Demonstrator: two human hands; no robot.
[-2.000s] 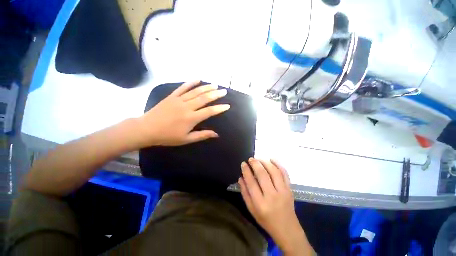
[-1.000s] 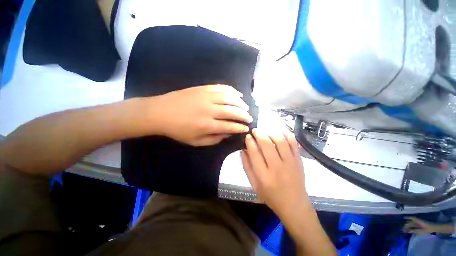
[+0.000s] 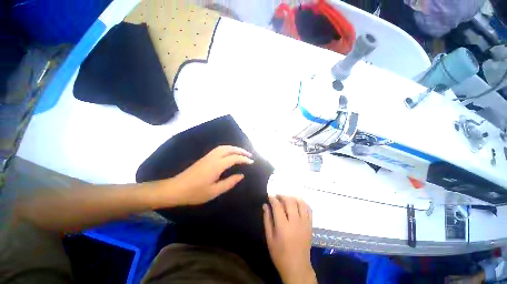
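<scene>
A black fabric panel (image 3: 200,136) lies on the white table, its lower part hanging over the front edge towards my lap. My left hand (image 3: 214,176) rests flat on it, thumb apart from the fingers. My right hand (image 3: 289,224) is at the panel's right edge by the table front, fingertips down; whether it pinches the edge is not clear. The needle area (image 3: 311,147) of the sewing machine (image 3: 383,141) is up and right of the hands, apart from the panel.
Another black piece (image 3: 125,77) and a tan dotted piece with a dark edge (image 3: 183,33) lie at the back left. A slim dark tool (image 3: 411,224) lies right of my right hand. A red bag (image 3: 333,25) is behind the table. A blue bin (image 3: 133,258) is below the front edge.
The panel has turned and sits lower, away from the machine. My hands, close together one second ago, are apart. The camera view has shifted and shows more of the machine and back.
</scene>
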